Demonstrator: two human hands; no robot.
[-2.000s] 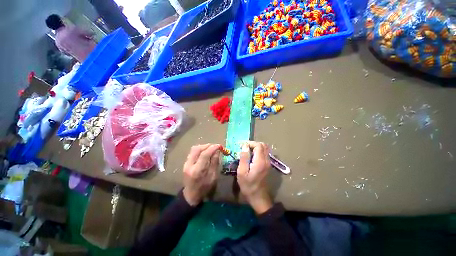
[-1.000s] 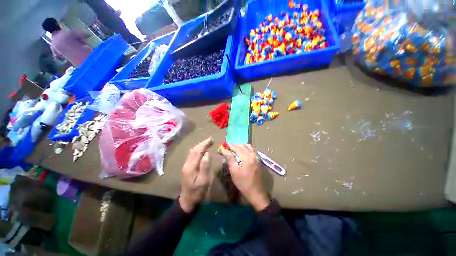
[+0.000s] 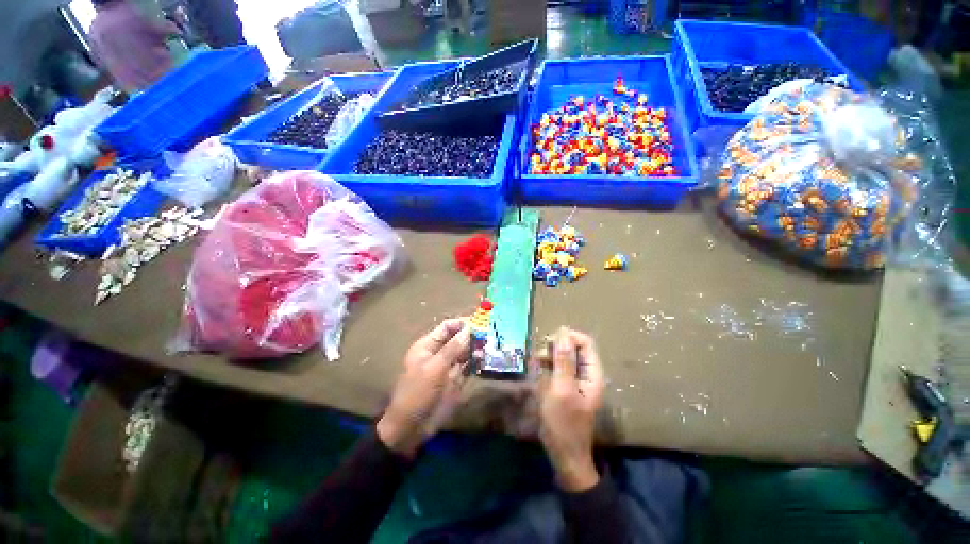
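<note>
My left hand (image 3: 428, 380) holds a small striped cone with a red tip (image 3: 482, 317) between thumb and fingers, at the left of the green board's near end. My right hand (image 3: 571, 395) is right of the board with its fingertips pinched together; whether something small is in them I cannot tell. The green board (image 3: 513, 271) points at me and has a metal-looking near end. A small red pile (image 3: 474, 257) lies left of it. Loose blue-and-yellow striped cones (image 3: 557, 255) lie right of it, with one cone (image 3: 616, 261) apart.
A bag of red pieces (image 3: 266, 266) lies left, a bag of striped cones (image 3: 814, 191) right. Blue crates stand behind, one with mixed pieces (image 3: 603, 138), one with dark parts (image 3: 425, 154). A glue gun (image 3: 932, 420) lies on cardboard (image 3: 891, 356) at far right. White scraps dot the table.
The view has swung up and right, bringing the glue gun into sight. My hands have moved apart, the cone now being in my left hand. The pink-white snips no longer show by the board.
</note>
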